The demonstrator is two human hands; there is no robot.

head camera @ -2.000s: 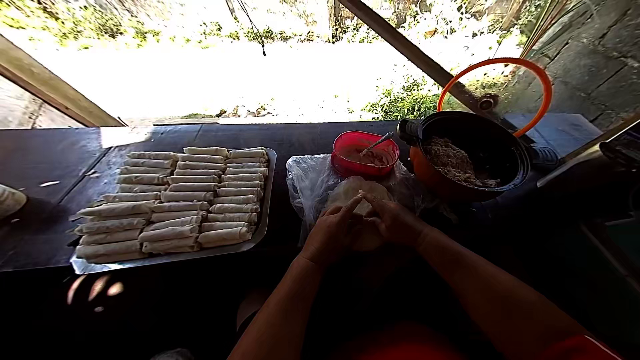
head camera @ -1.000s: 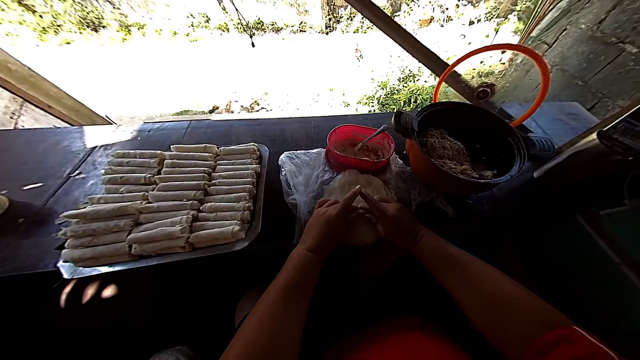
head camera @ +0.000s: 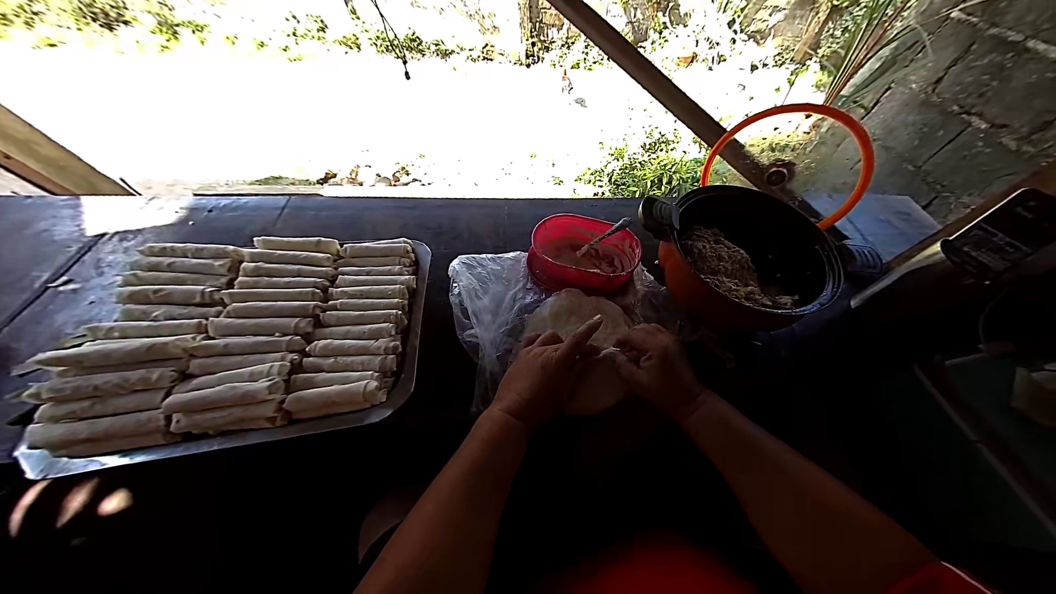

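Observation:
A stack of thin round wrappers [head camera: 596,388] lies in front of me on a clear plastic bag [head camera: 487,309]. My left hand [head camera: 540,371] rests over its left side, index finger extended. My right hand [head camera: 660,363] is at its right side, fingertips pinched at a small pale edge; whether they grip a wrapper or filling is too dark to tell. Just beyond sits a red plastic bowl [head camera: 549,268] of pinkish paste with a spoon [head camera: 606,234] in it. To its right is a dark pot [head camera: 701,285] of shredded filling. Rolled wrappers [head camera: 264,326] fill a metal tray [head camera: 417,330] at left.
The dark tabletop [head camera: 371,216] runs along the far side. An orange ring-shaped handle [head camera: 866,157] rises behind the pot. A slanting wooden beam [head camera: 652,74] crosses behind it, beside a stone wall [head camera: 982,107]. Dark objects [head camera: 998,239] stand at the right edge.
Both hands stay over the wrapper stack while their fingers shift. The right hand has moved a little apart from the left since one second ago. Tray, bowl and pot look unchanged.

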